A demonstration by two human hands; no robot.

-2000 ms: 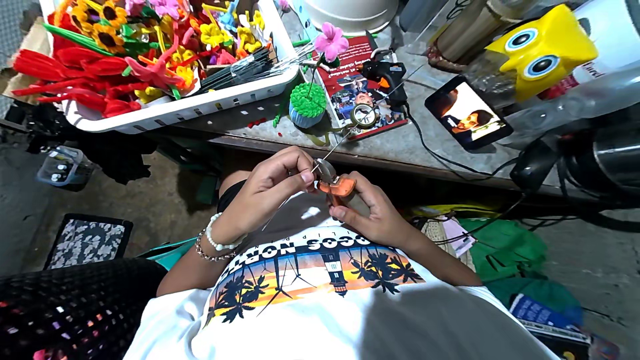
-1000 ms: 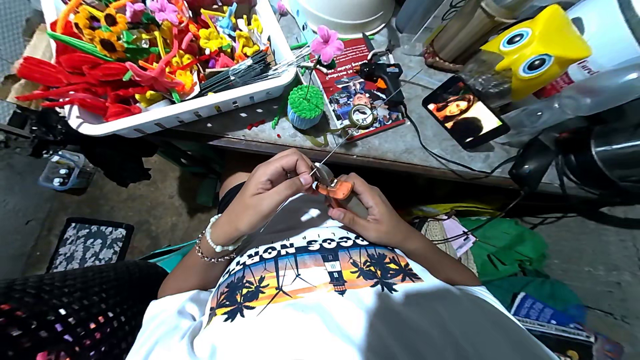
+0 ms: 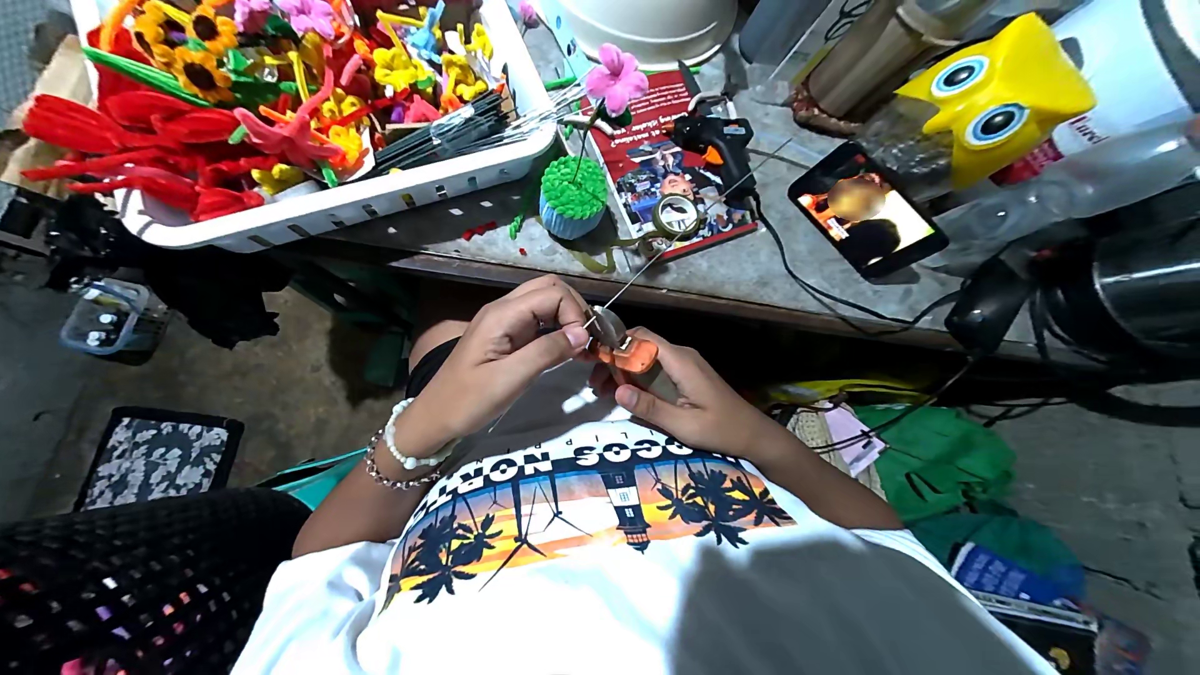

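My left hand (image 3: 525, 352) pinches a thin wire (image 3: 633, 278) between thumb and fingertips. The wire slants up to the right, over the table's edge. My right hand (image 3: 689, 389) is closed around a hand tool with orange handles (image 3: 636, 356), perhaps pliers; its metal head meets the wire beside my left fingertips. Beyond my hands a pink flower (image 3: 616, 80) stands on a stem in a small blue pot with a green top (image 3: 573, 195). A roll of tape (image 3: 677, 216) and a black and orange glue gun (image 3: 720, 141) lie on a red printed magazine (image 3: 647, 155).
A white plastic basket (image 3: 394, 195) holds fuzzy flowers and bundled wires at the upper left. A smartphone (image 3: 867, 211) with a lit screen lies on the grey table (image 3: 806, 272), near a yellow owl-shaped object (image 3: 1008, 94) and bottles. Black cables run along the table's right front edge.
The picture on the phone's screen has changed. Both hands remain at about the same place with the wire and the tool.
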